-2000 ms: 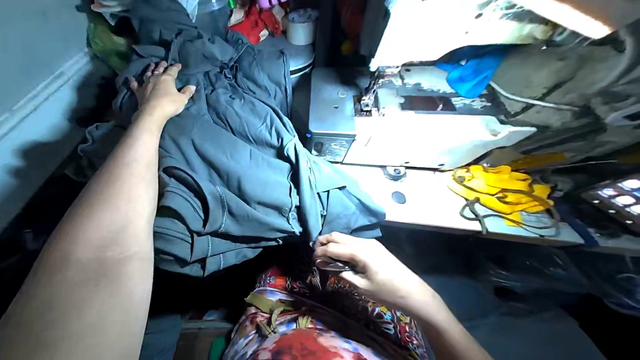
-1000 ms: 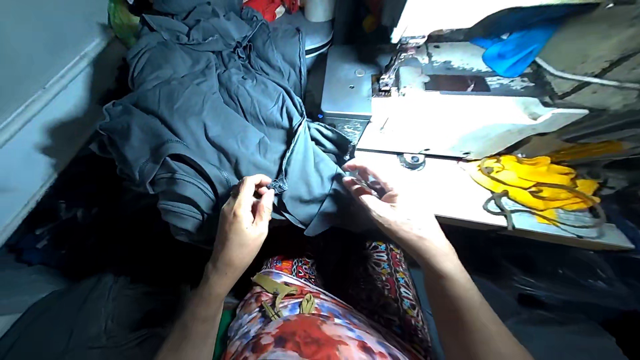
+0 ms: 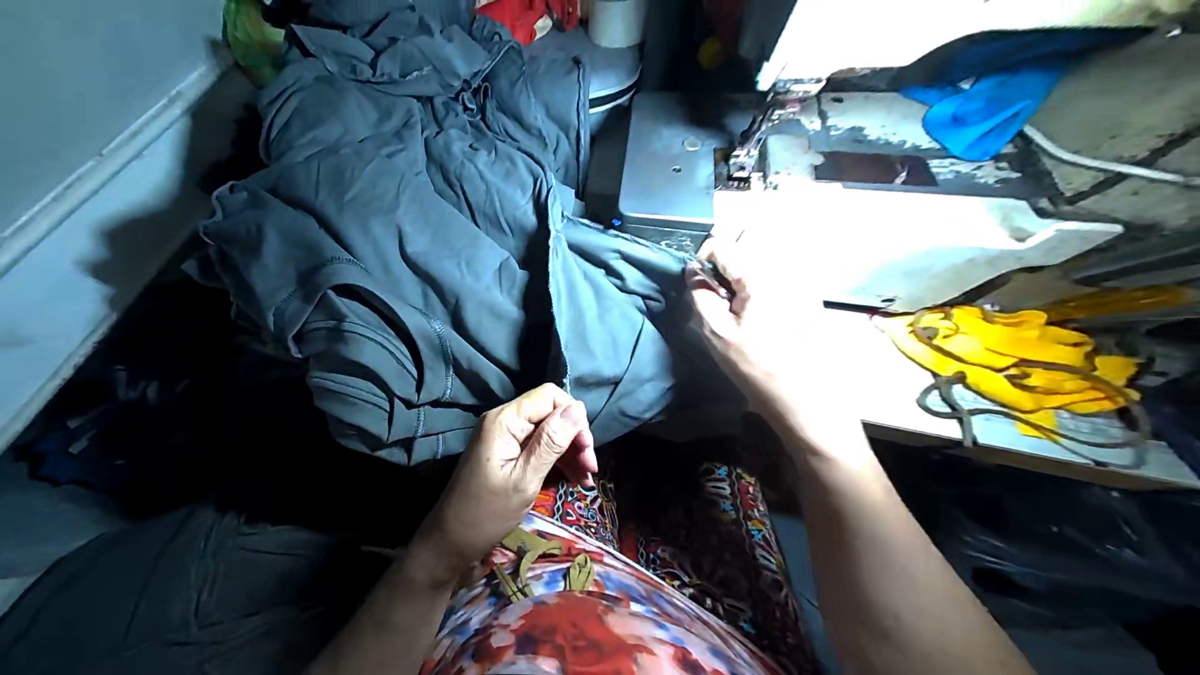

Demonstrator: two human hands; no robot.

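Observation:
A grey garment (image 3: 450,216) with stitched seams lies in folds to the left of a sewing machine (image 3: 670,173). My left hand (image 3: 534,436) pinches the garment's edge at the near side, where a long seam ends between thumb and fingers. Farther right, my right hand (image 3: 717,291) grips another edge of the same cloth beside the machine bed; a small dark object shows within its fingers, too unclear to name. Between the two hands the cloth is spread, with a seam running away from the left hand.
Yellow fabric (image 3: 1022,361) with a dark cord lies on the white table (image 3: 872,375) at the right. Blue cloth (image 3: 984,103) hangs by the machine. A white spool or cup (image 3: 617,21) stands at the back. More dark cloth (image 3: 169,591) lies at the lower left.
My left hand was flat on the far garment two seconds ago, then came near and took hold of its edge. My right hand has moved up and right, drawing the cloth toward the machine.

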